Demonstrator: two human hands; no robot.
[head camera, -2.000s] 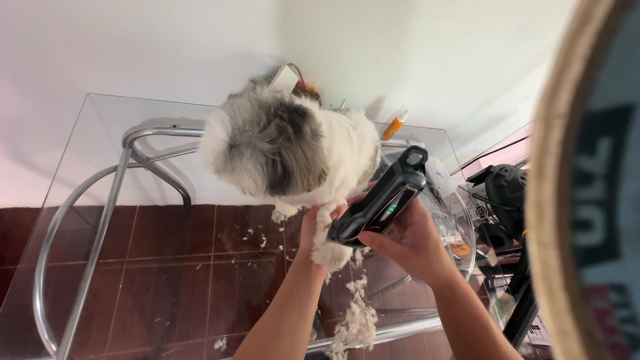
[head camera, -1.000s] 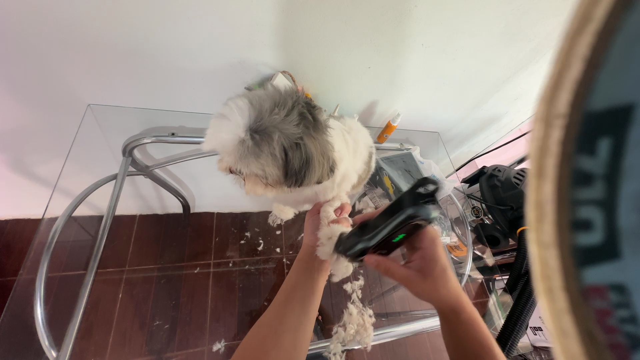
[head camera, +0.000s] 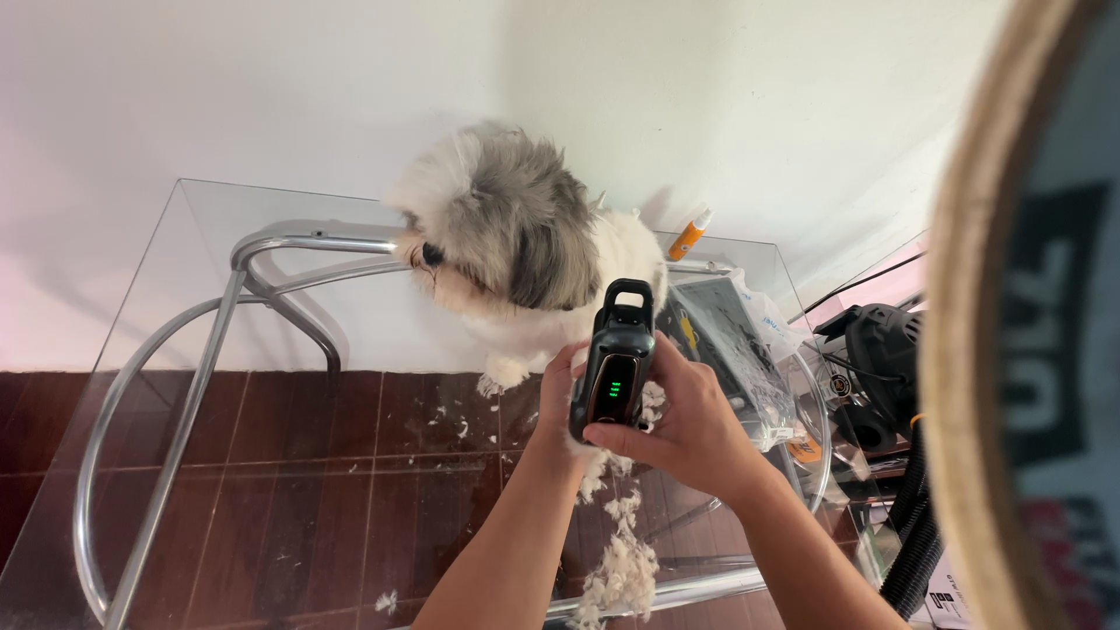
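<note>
A grey and white long-haired dog (head camera: 525, 227) is on a glass-topped table (head camera: 289, 199), its head turned to the left. My right hand (head camera: 691, 411) grips a black cordless pet clipper (head camera: 623, 367) with small green lights, its thumb near the lower end. Behind the clipper, my left hand (head camera: 560, 394) is at the dog's front leg, which is mostly hidden; in the earlier frames its fingers are around that leg. Clumps of cut fur (head camera: 617, 569) lie below my hands, and smaller tufts are scattered to the left.
An orange spray bottle (head camera: 689, 234) stands by the wall behind the dog. A clear plastic bag (head camera: 757, 324) and a dark flat case (head camera: 717, 324) lie at the right. Beyond the table are a black machine (head camera: 875, 350) and a ribbed hose (head camera: 914, 516). A large round rim (head camera: 962, 262) blocks the far right.
The clipper has swung from a slant to nearly upright in front of the dog's leg, with my right hand turning. The dog's head has turned left, and its nose now shows.
</note>
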